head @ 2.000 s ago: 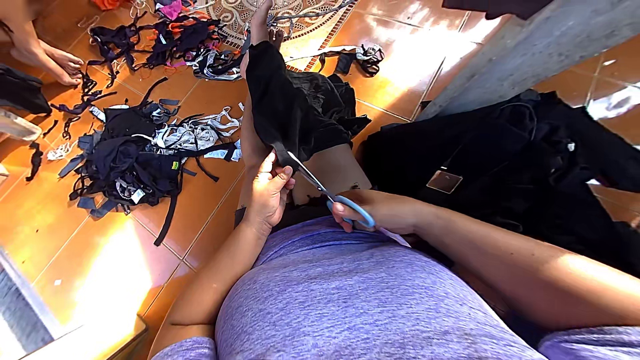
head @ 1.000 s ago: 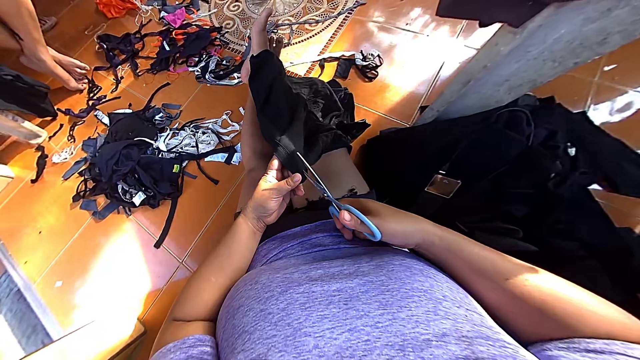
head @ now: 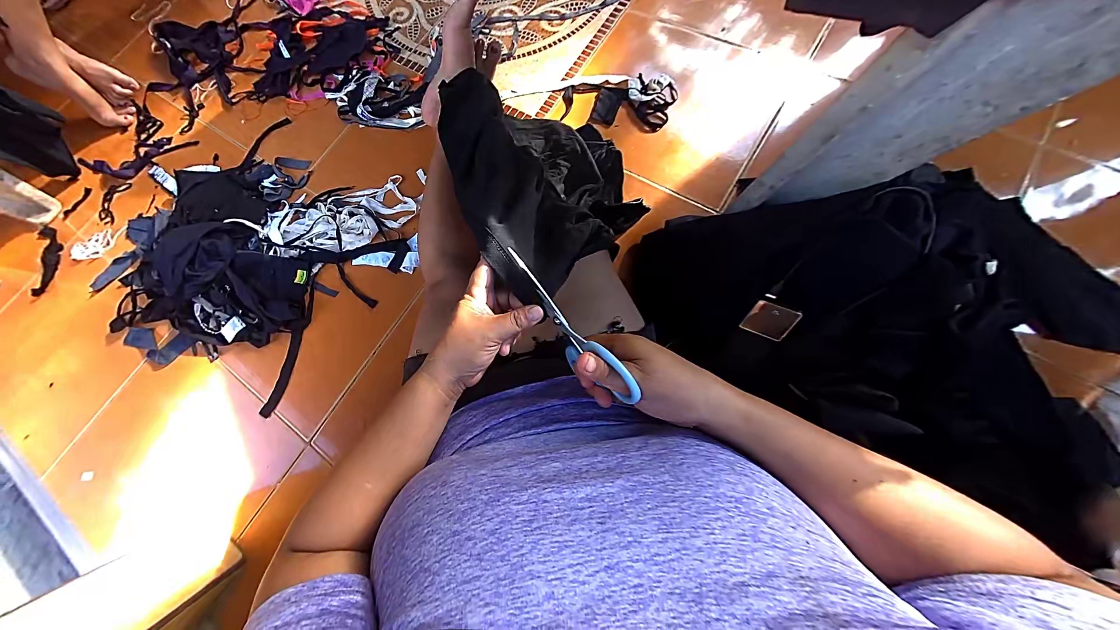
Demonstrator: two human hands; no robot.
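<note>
Black fabric (head: 525, 184) lies draped across my lap and lower leg. My left hand (head: 481, 328) pinches its near edge between thumb and fingers. In my right hand (head: 612, 376) is a pair of scissors (head: 560, 319) with light blue handles, the thumb through one loop. The blades point away from me and lie along the fabric edge, just right of my left fingertips. Whether the blades are fully closed is hard to tell.
Cut straps and dark scraps (head: 219, 254) are heaped on the tiled floor at left, with another pile (head: 324, 52) beyond. Black garments (head: 840, 289) bearing a tag (head: 770, 318) lie at right beside a grey post (head: 892, 96). Another person's feet (head: 101, 83) show at upper left.
The scissors have turned to point more steeply away from me. A strip end below the handles, visible two seconds ago, no longer shows. My left hand still holds the fabric.
</note>
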